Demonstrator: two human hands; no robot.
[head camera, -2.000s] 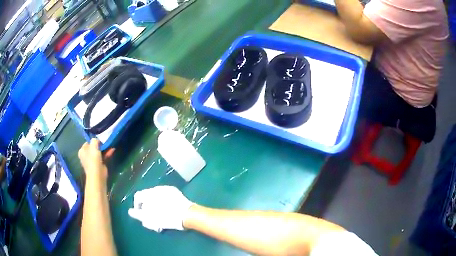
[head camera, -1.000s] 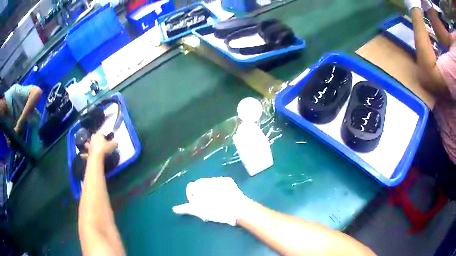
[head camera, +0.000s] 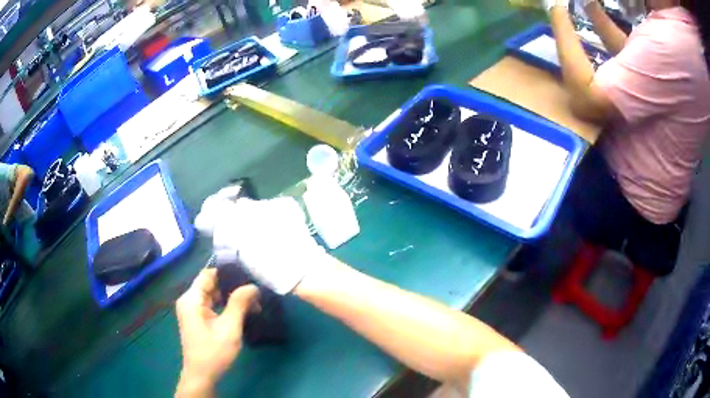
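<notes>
My left hand, bare, grips black headphones above the green bench edge at lower centre. My right hand, in a white glove, lies on the upper part of the headphones, with its fingers against them. A dark piece shows above the glove and a cup below it; the rest is hidden and blurred. A small wiping cloth cannot be told apart from the glove. The blue tray at left holds a flat black carrying case on its white liner.
A white solvent bottle stands right of my glove, beside wrinkled clear tape. A blue side tray holds two black oval cases. A yellow guide bar slants behind. A seated person is at right, above a red stool.
My left hand has lifted the headphones out of the left tray and brought them to the centre. My right hand has come onto them. The far tray with headphones has moved away along the belt.
</notes>
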